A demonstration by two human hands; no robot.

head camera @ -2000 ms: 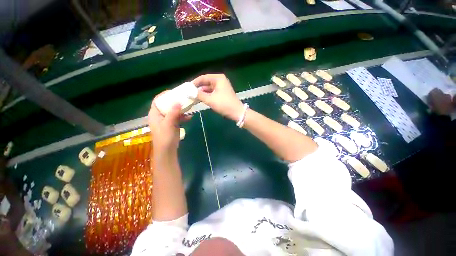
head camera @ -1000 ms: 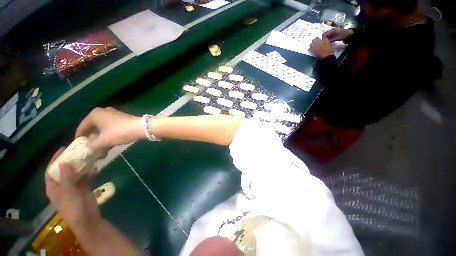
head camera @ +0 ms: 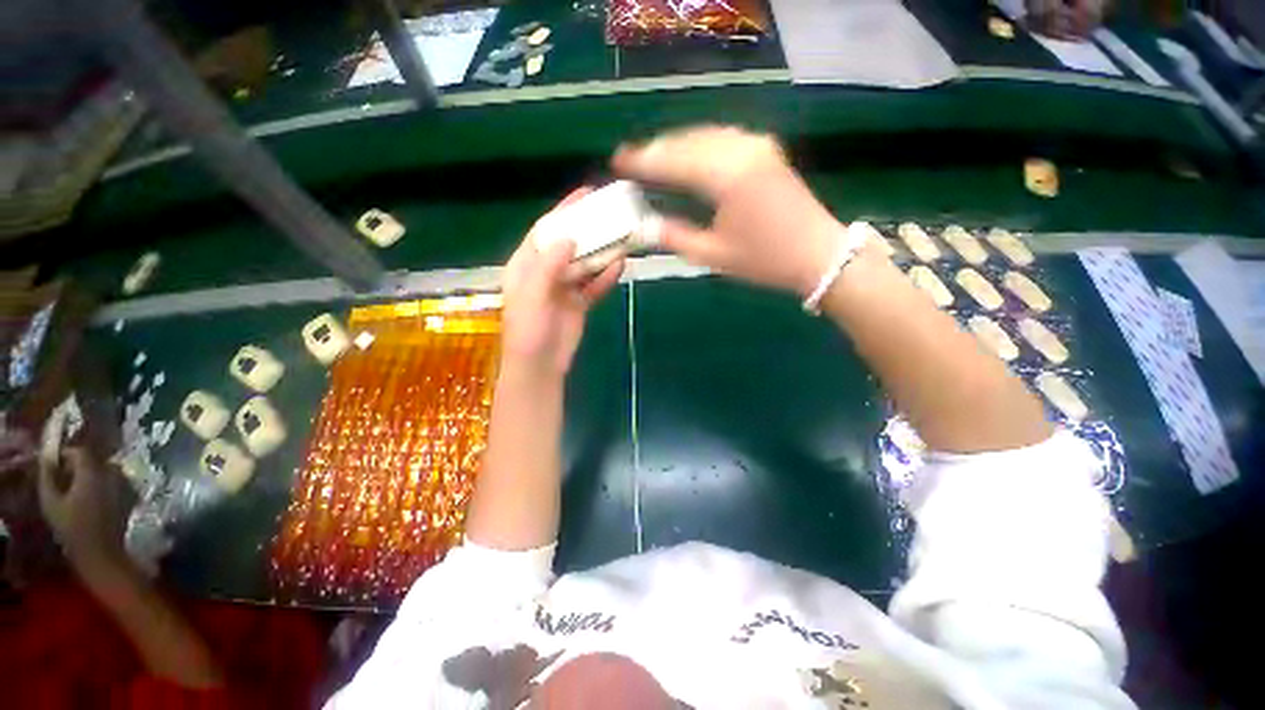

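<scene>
My left hand [head camera: 555,284] grips a cream housing [head camera: 594,229] and holds it up over the pale rail, near the middle of the view. My right hand [head camera: 735,201] is at the right end of the housing, blurred, with its fingers bent around that end. Whether the right fingers pinch the housing or only touch it is hard to tell. To the left, orange strips [head camera: 396,458] lie on the green bench, with several cream housings with dark patches [head camera: 257,425] beyond them. To the right, rows of cream covers [head camera: 979,289] lie on a shiny clear tray, partly hidden by my right arm.
A pale rail [head camera: 721,266] separates the bench from the green belt [head camera: 860,167], which carries a few cream units. A grey post [head camera: 257,167] slants at the left. Small white scraps [head camera: 143,444] and another person's hand [head camera: 83,506] are at far left. Label sheets [head camera: 1163,364] lie right.
The view swung left, then back right, and now shows more of the left side. The housing is still in my left hand, held up. A person's hand and red clothing now show at left.
</scene>
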